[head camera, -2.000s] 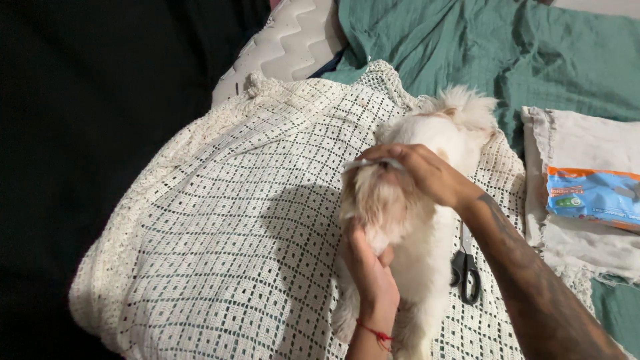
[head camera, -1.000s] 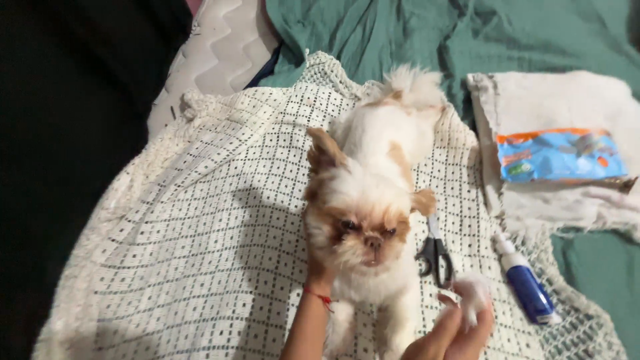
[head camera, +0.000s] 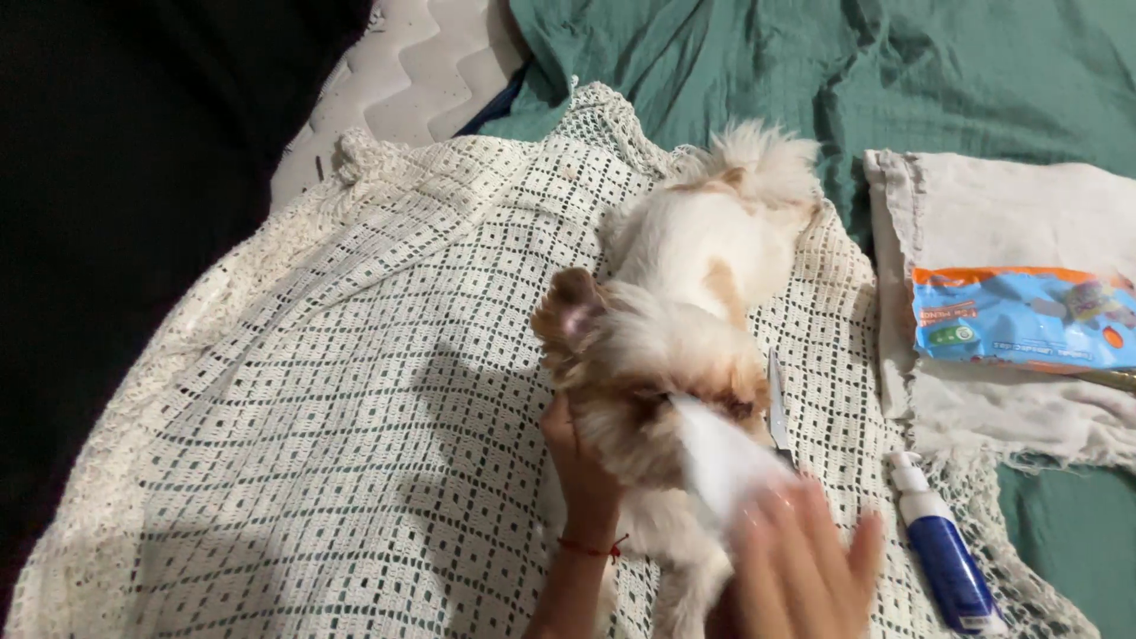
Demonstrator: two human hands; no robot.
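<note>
A small white and tan long-haired dog (head camera: pixel 683 355) lies on a cream crocheted blanket (head camera: pixel 311 399), its head toward me. My left hand (head camera: pixel 581 461), with a red string bracelet at the wrist, is at the side of the dog's jaw, its fingers partly hidden in the fur. A blurred white wipe (head camera: pixel 723 457) is in my right hand (head camera: pixel 799 550), its tip against the dog's face near the eyes and nose. Scissors (head camera: pixel 777 404) lie on the blanket beside the dog, their handles mostly hidden behind my right hand.
To the right, a blue and orange pack of wipes (head camera: pixel 1021 319) rests on a folded white cloth (head camera: pixel 1003 209). A blue bottle with a white pump top (head camera: pixel 950 555) lies at the lower right. Behind are a green sheet (head camera: pixel 710 62) and a bare mattress corner (head camera: pixel 426 71).
My right hand has moved from beside the dog's chest up to its face with the wipe. Two seconds ago that hand was on top of the dog's head. My left hand stays at its jaw.
</note>
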